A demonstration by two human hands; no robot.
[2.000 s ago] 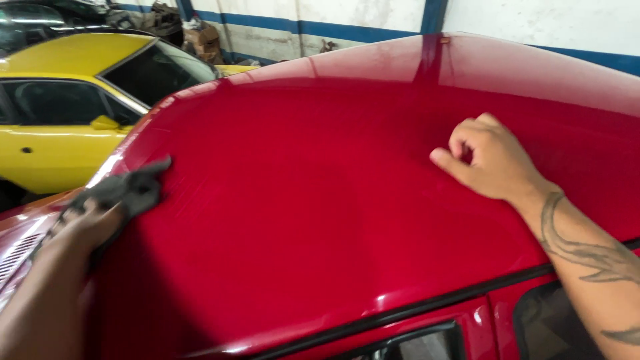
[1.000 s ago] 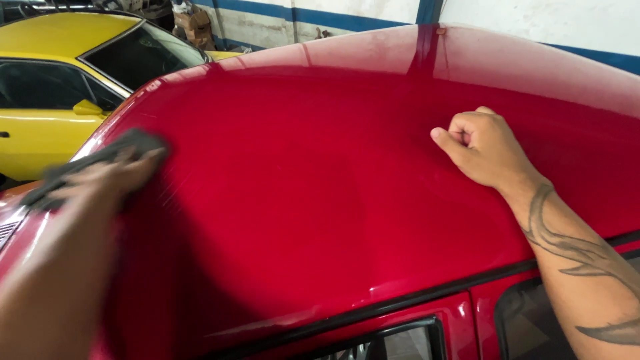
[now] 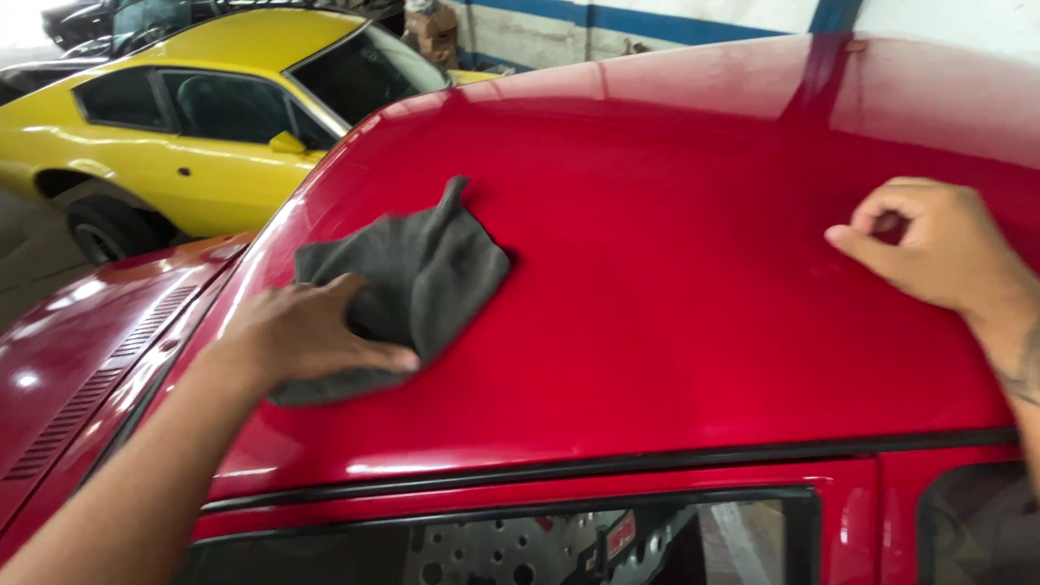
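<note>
A dark grey cloth [image 3: 447, 268] lies spread and creased on the red car roof [image 3: 617, 309], near its front edge. My left hand [image 3: 313, 333] presses on the cloth and grips it, thumb toward the roof's middle; part of the cloth is hidden under the palm. On the right, my right hand [image 3: 934, 236] rests on or just over the same roof with its fingers curled and thumb out, holding nothing. Whether it touches the paint, I cannot tell.
Beyond the roof's front corner stands a yellow car [image 3: 219, 162]. The red car's hood with vent slots [image 3: 73, 414] is at left, its side window [image 3: 520, 544] below. Cardboard boxes [image 3: 435, 32] stand by a white and blue wall [image 3: 691, 24].
My left hand and the cloth have moved from the roof's front edge inward over the roof, and the cloth now lies more spread out. The right hand keeps its curled shape. The view has shifted.
</note>
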